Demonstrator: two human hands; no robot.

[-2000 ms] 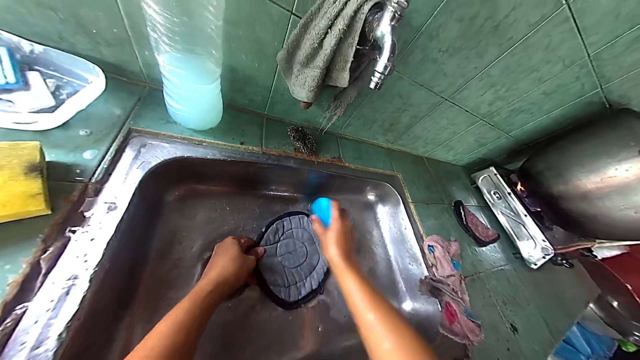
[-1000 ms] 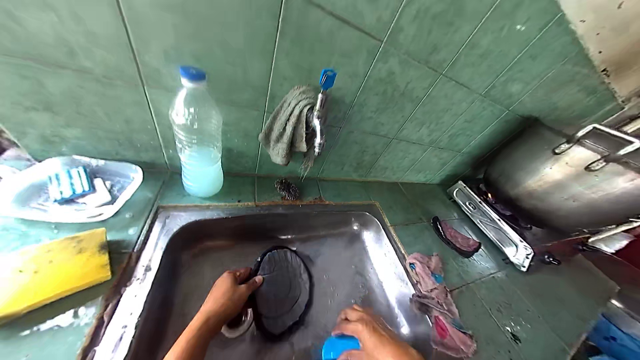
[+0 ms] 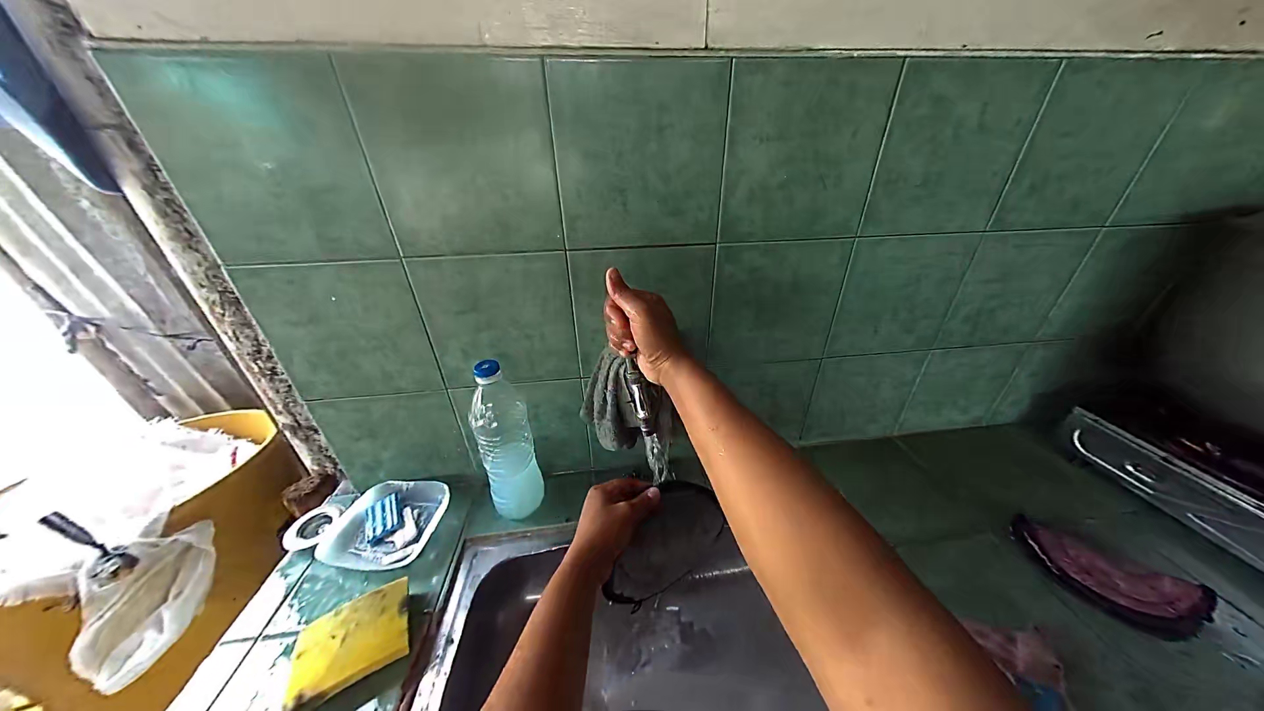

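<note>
My left hand [image 3: 614, 518] grips the upper left edge of a round, dark quilted cloth pad [image 3: 671, 543], which hangs over the steel sink [image 3: 681, 642]. Water runs from the metal faucet [image 3: 642, 405] onto or just behind the pad's top edge. My right hand [image 3: 640, 324] is closed around the top of the faucet, where its handle is, with the thumb up; the handle itself is hidden by the fingers. A grey cloth [image 3: 610, 400] hangs on the faucet, partly behind my right wrist.
Left of the sink stand a plastic bottle of bluish liquid [image 3: 513, 464], a plastic tray [image 3: 434, 504] and a yellow sponge [image 3: 351, 637]. A yellow bin [image 3: 237, 533] is farther left. On the right lie a dark-edged pink pad [image 3: 1111, 578], a pink cloth [image 3: 1017, 657] and a stove [image 3: 1155, 474].
My right hand has let go of the blue object and moved up onto the faucet. Water now flows. My left hand has brought the pad up under the faucet. The view has tilted up.
</note>
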